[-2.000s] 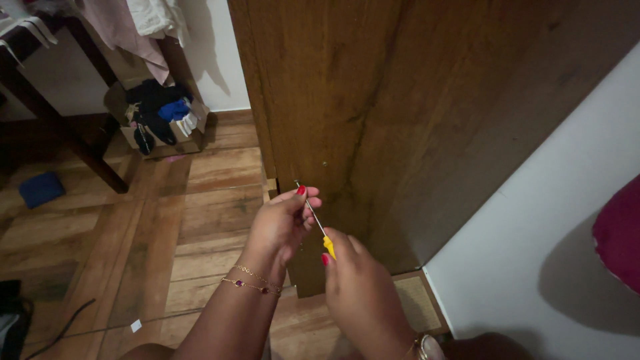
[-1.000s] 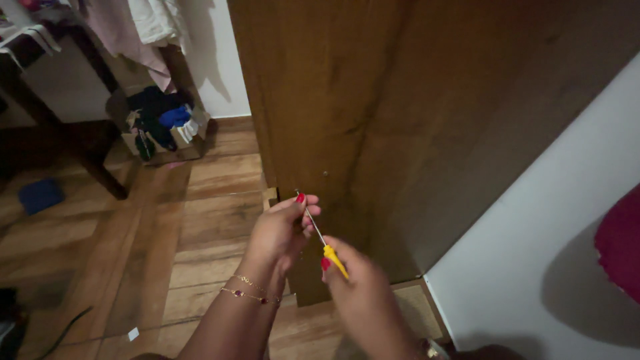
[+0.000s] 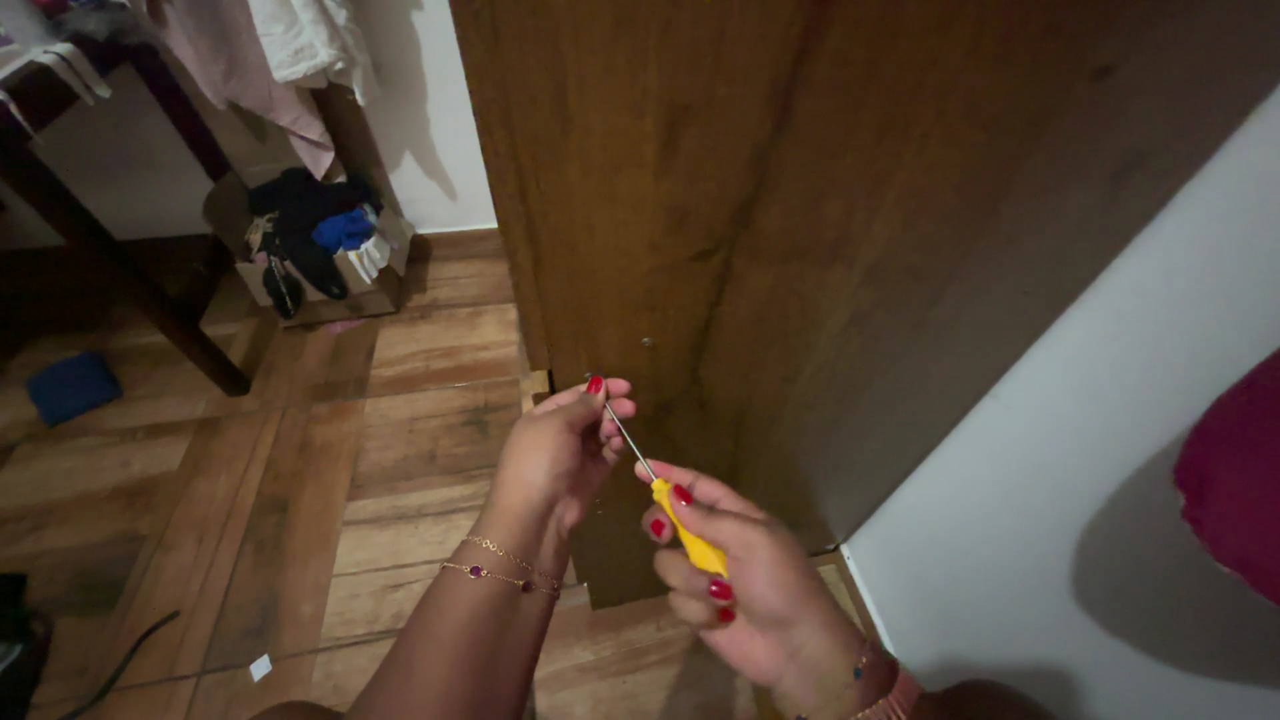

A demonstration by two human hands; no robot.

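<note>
My right hand (image 3: 735,560) grips the yellow handle of a screwdriver (image 3: 688,528), whose thin metal shaft slants up and left. The thumb and fingers of my left hand (image 3: 575,440) pinch the shaft near its tip. Just above my left thumb, a small screw head or the tip (image 3: 589,377) shows against the dark wooden panel (image 3: 850,200) of a piece of furniture; which one it is I cannot tell. Another small fastener or hole (image 3: 647,342) is in the panel, up and right of my left fingers.
A cardboard box of clothes (image 3: 350,295) stands by the back wall, below hanging cloths (image 3: 300,40). A dark table leg (image 3: 150,290) is at the left. A blue item (image 3: 73,388), a cable (image 3: 130,660) and a white scrap (image 3: 260,667) lie on the floor. The white wall (image 3: 1050,450) bounds the right side.
My right fingers have loosened and spread along the screwdriver handle, and more of the yellow handle shows. My left hand stays at the shaft near the panel.
</note>
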